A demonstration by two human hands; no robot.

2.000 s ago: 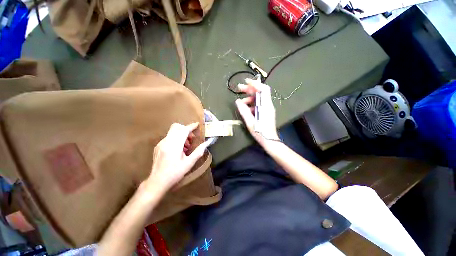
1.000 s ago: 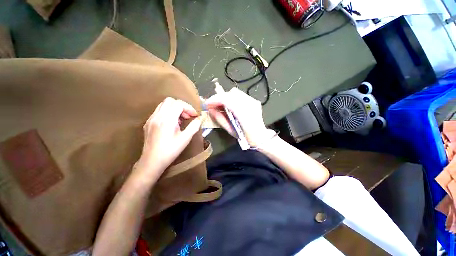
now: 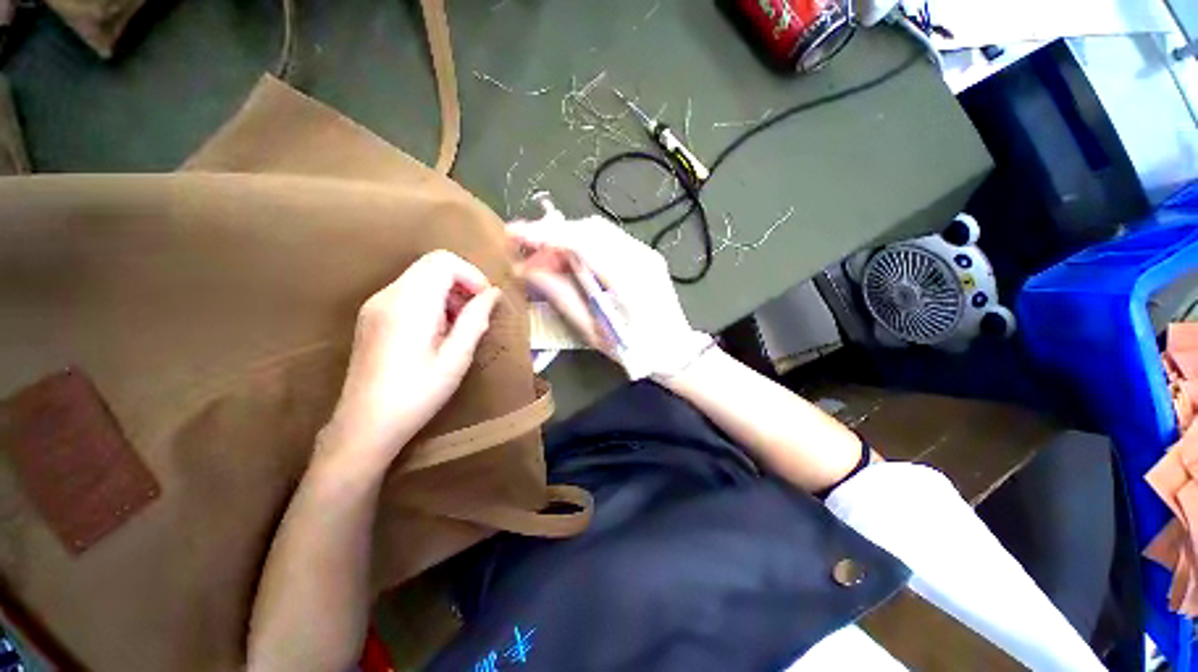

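A tan-brown bag body point(image 3: 250, 289) with a reddish-brown leather patch point(image 3: 86, 460) fills the left side. My left hand point(image 3: 401, 355) is over the bag near its right edge, thumb and fingertips together; whether they pinch anything cannot be seen. My right hand point(image 3: 618, 282) is blurred at that edge, closed around a slim whitish pen-shaped tool point(image 3: 599, 305). A pale webbing tab point(image 3: 558, 328) shows below the right fingers at the edge. Narrow tan straps point(image 3: 480, 431) loop out below my left hand.
A corded tool point(image 3: 679, 154) with a looped black cord lies among loose threads point(image 3: 591, 112) on the green table point(image 3: 815, 171). A red can point(image 3: 801, 29) stands at the back. To the right are a small fan point(image 3: 916, 292) and a blue crate point(image 3: 1097, 309) with tan-orange pieces.
My right hand came from above the table to the bag edge. My left hand has since shifted slightly left from the edge. The view has moved, with the bag lower left in it.
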